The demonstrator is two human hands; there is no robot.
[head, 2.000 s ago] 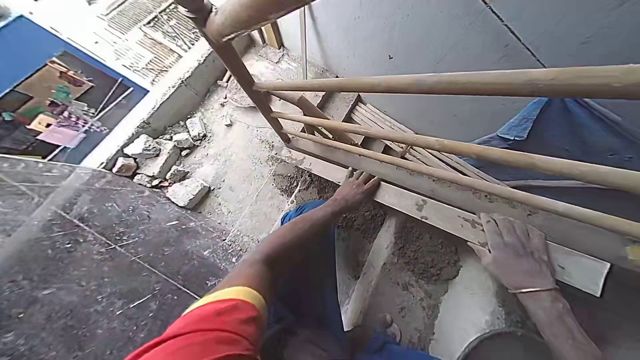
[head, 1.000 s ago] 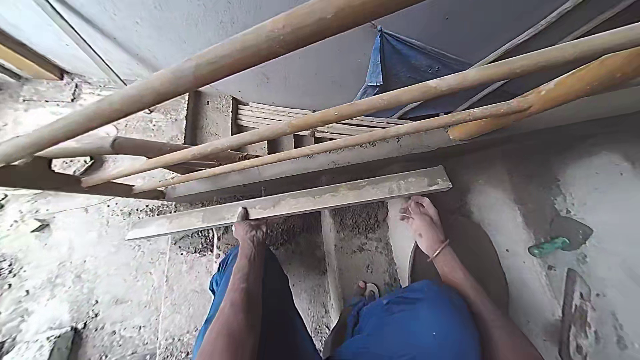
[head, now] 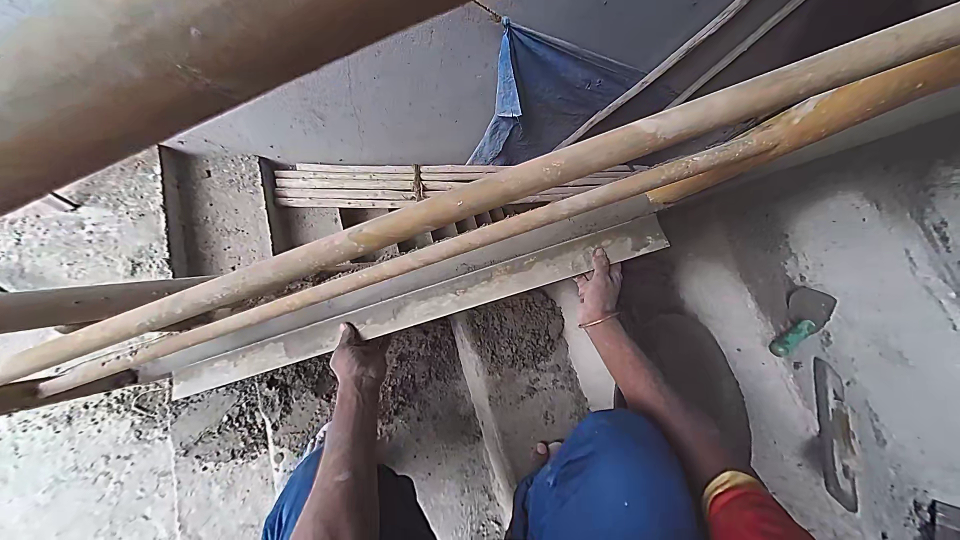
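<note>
A long flat straightedge board, smeared with mortar, lies slanted along the base of the railing, its right end higher in the view. My left hand grips its lower edge left of the middle, thumb on the face. Near the right end, my right hand holds the same edge, thumb on top and fingers partly hidden beneath. Rough dark mortar covers the stair steps under and in front of the board.
Round railing bars cross above the board. Beyond them are a tied bundle of sticks and a blue cloth. At right lie a green-handled trowel and a plasterer's float. A dark round basin stands by my right forearm.
The view has swung and come closer. Both hands stay on the board; its left end, apart from the railing's base a second ago, now lies close along it.
</note>
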